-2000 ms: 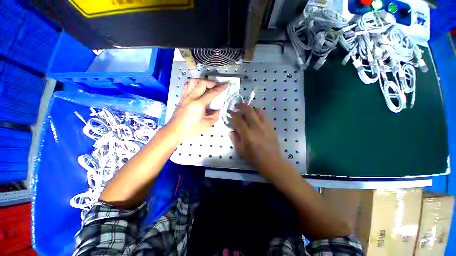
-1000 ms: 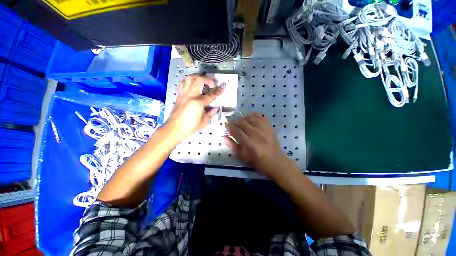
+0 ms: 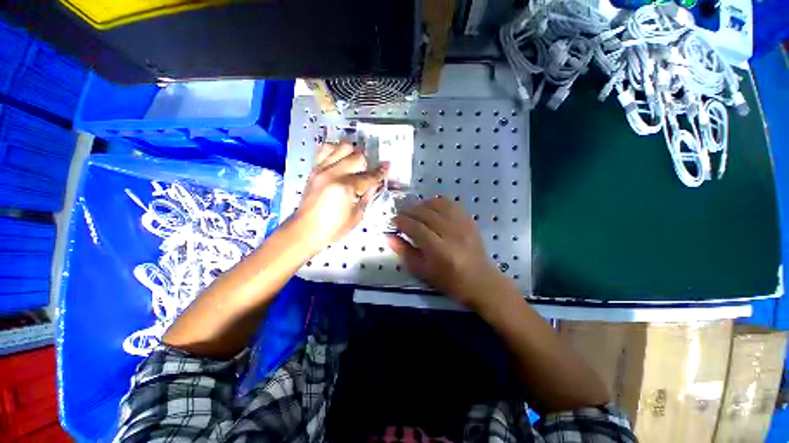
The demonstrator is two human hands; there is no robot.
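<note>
A whitish rectangular marking fixture (image 3: 398,149) lies on the silver perforated worktable plate (image 3: 467,173). A white coiled USB cable (image 3: 381,210) is between my hands, just below the fixture's front edge. My left hand (image 3: 333,192) is at the fixture's left front corner, its thumb and fingertips on the cable near the fixture. My right hand (image 3: 441,242) holds the coil from the right, its fingertips partly hidden. The connector end is too blurred and bright to make out.
The black laser head (image 3: 259,43) overhangs the plate's back left, beside the round fan guard (image 3: 370,90). A lined blue bin (image 3: 104,260) with tangled white cables stands left, a small blue bin (image 3: 190,130) behind it. Greyish-white cables (image 3: 562,48) lie on the green mat (image 3: 649,234).
My left hand has drawn back slightly from the fixture, uncovering more of its left side. The coil has moved from over the fixture to its front edge, and my right hand has come slightly nearer me.
</note>
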